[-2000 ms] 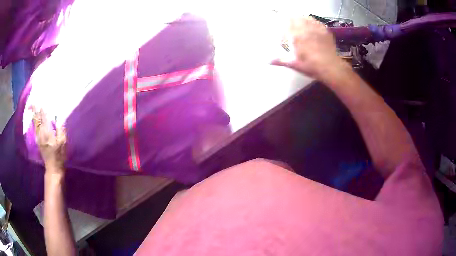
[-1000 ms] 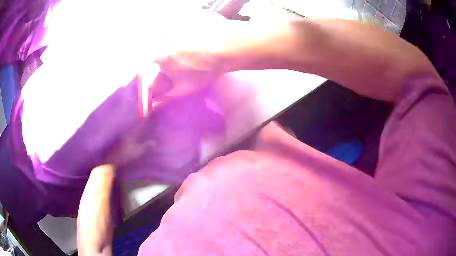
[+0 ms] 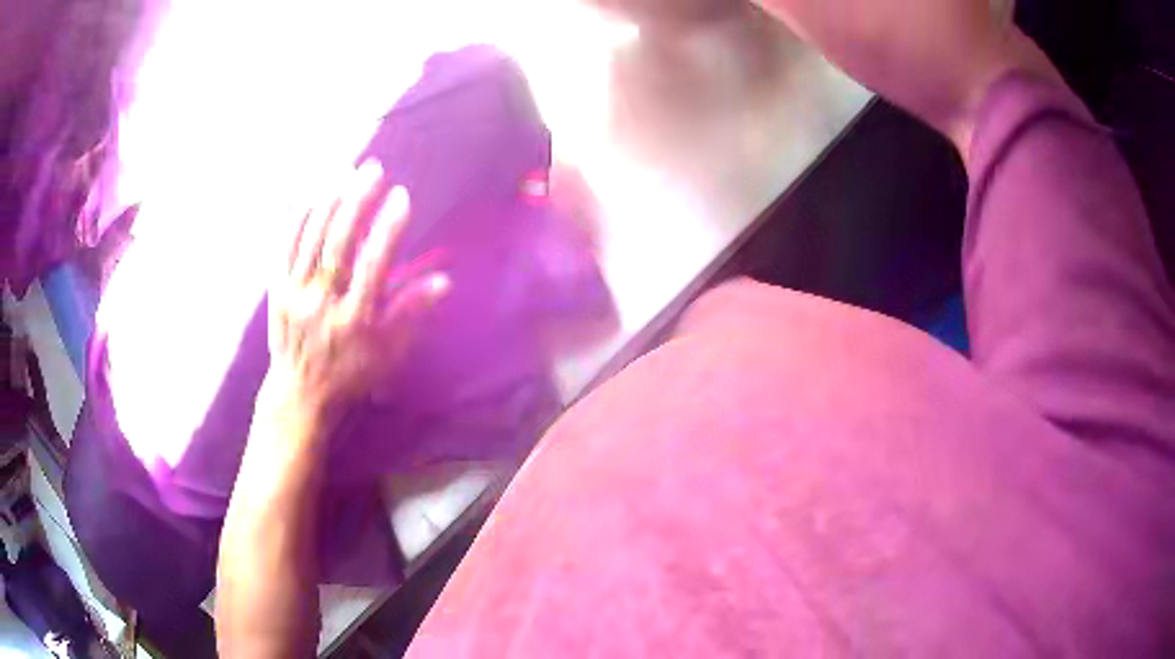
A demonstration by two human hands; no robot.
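A dark garment (image 3: 477, 335), looking purple, lies spread on the pale table (image 3: 696, 193), its upper left part washed white by glare. A small piece of stripe trim (image 3: 534, 187) shows near its right edge. My left hand (image 3: 338, 290) lies on the garment with its fingers spread, holding nothing that I can see. My right forearm reaches over the far side of the table, and my right hand is lost in glare or cut off by the top edge.
The table's near edge runs diagonally beside my body. A blue item (image 3: 951, 322) shows partly in the dark area under the table. Purple cloth (image 3: 58, 142) hangs at the far left. Cluttered items stand at the lower left.
My left hand has moved from the garment's left side towards its middle. My right arm has swung across the garment and is now up at the far side. The long stripes are mostly out of sight.
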